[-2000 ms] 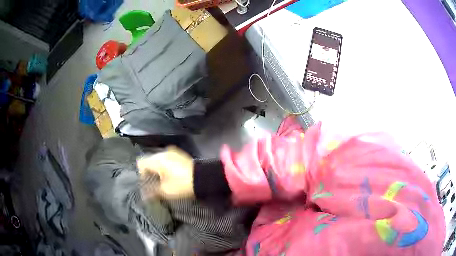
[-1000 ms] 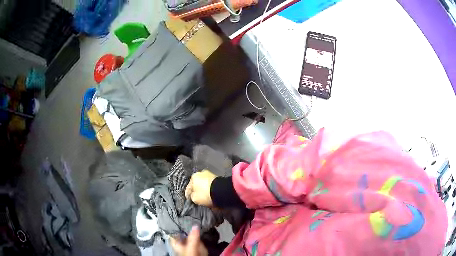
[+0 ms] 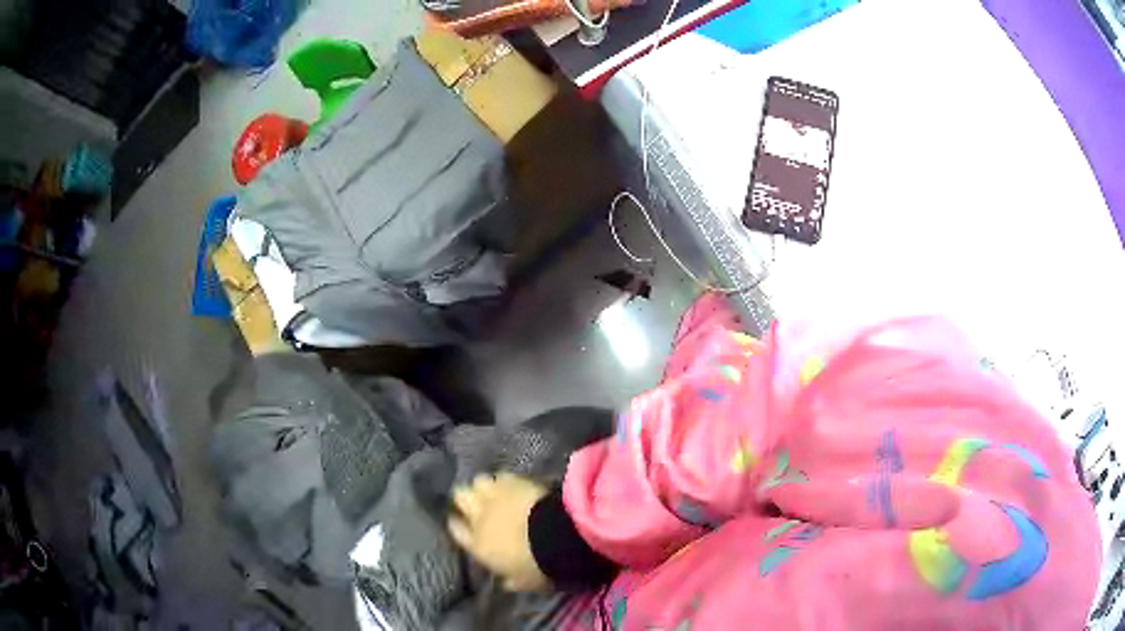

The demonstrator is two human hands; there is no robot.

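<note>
My right hand (image 3: 500, 530), at the end of a pink patterned sleeve with a black cuff, is at the lower middle, slightly blurred. Its fingers are curled onto bunched grey cloth (image 3: 420, 499); the fingertips are partly lost in the folds. Dark herringbone cloth (image 3: 512, 446) lies just above the hand. A small white patch (image 3: 370, 546) shows in the cloth left of the hand. More plain grey cloth (image 3: 278, 456) is heaped to the left. My left hand is not in view.
Grey pieces (image 3: 395, 185) lie over a brown carton (image 3: 503, 93) at upper left. A white table (image 3: 938, 210) at right bears a lit smartphone (image 3: 792, 160) with a thin white cable looping off the edge. Red (image 3: 265, 148), green (image 3: 333, 74) and blue (image 3: 212, 259) plastic items stand behind the carton.
My right hand moved right and down from the left part of the heap. My left hand, seen at the bottom edge one second ago, is out of view. The cloth is rearranged.
</note>
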